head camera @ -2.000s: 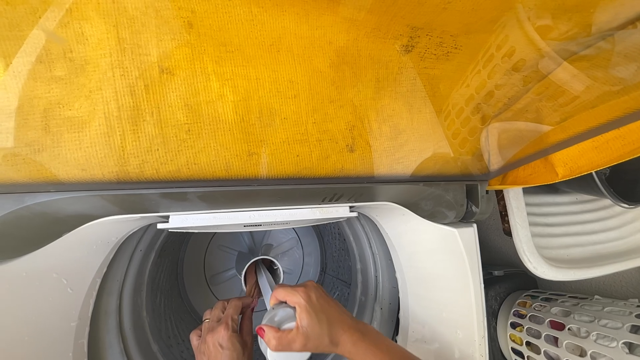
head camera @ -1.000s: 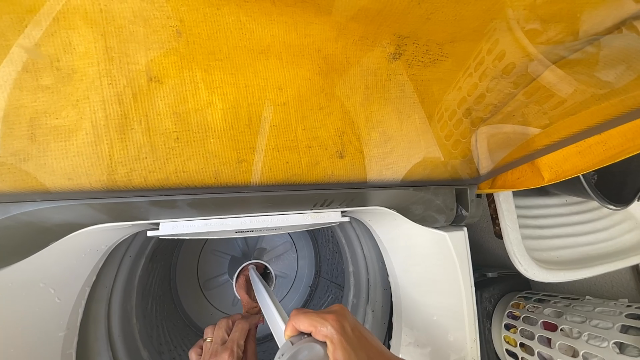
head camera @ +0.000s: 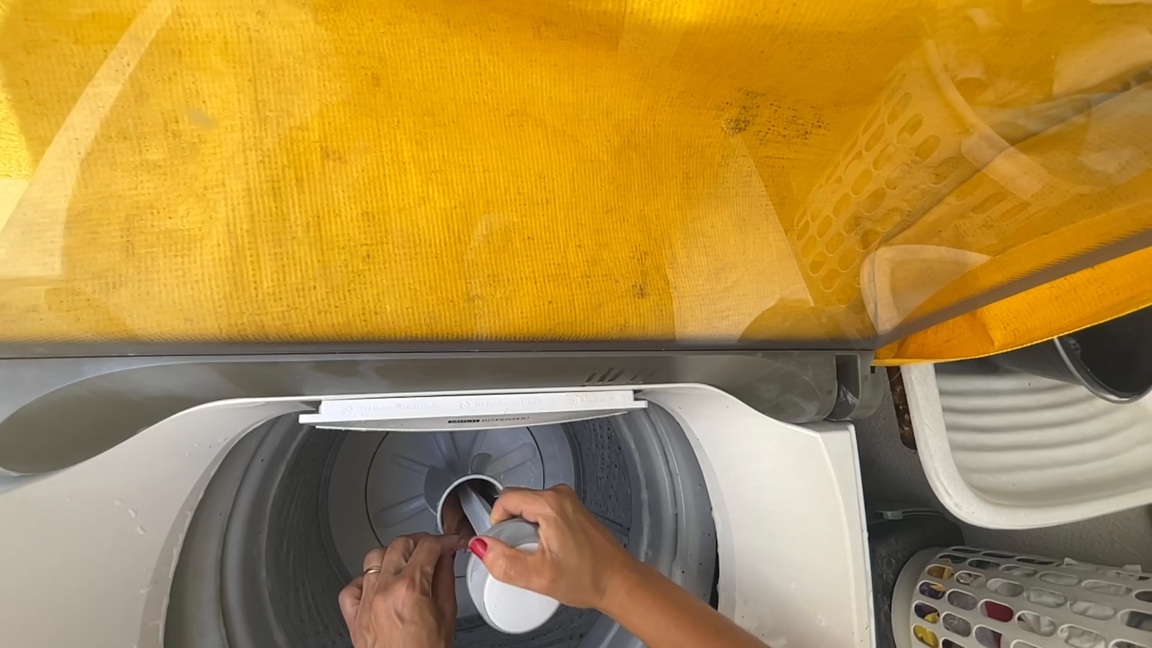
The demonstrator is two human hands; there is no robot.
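My right hand (head camera: 562,551) grips a round white plastic part (head camera: 513,598) with a long pale stem, above the washing machine tub (head camera: 297,540). The stem reaches into the open white ring (head camera: 441,513) of a central tube, where its far end is hidden. My left hand (head camera: 400,589), with a ring on one finger, is just left of the part. Its fingertips meet near the stem and the lower rim of the tube, and whether they pinch anything is not clear. Behind the tube lies the ribbed grey disc (head camera: 387,477) at the tub bottom.
A white dispenser panel (head camera: 477,407) spans the back of the opening. The raised transparent lid (head camera: 558,180) stands behind, with yellow fabric showing through it. At right are a white ribbed basin (head camera: 1035,450), a dark container (head camera: 1111,351) and a perforated white basket (head camera: 1035,585) with coloured items.
Between one second ago and now, my right hand has moved up toward the tube with the white part, and less of the stem shows. My left hand stays near the tube rim.
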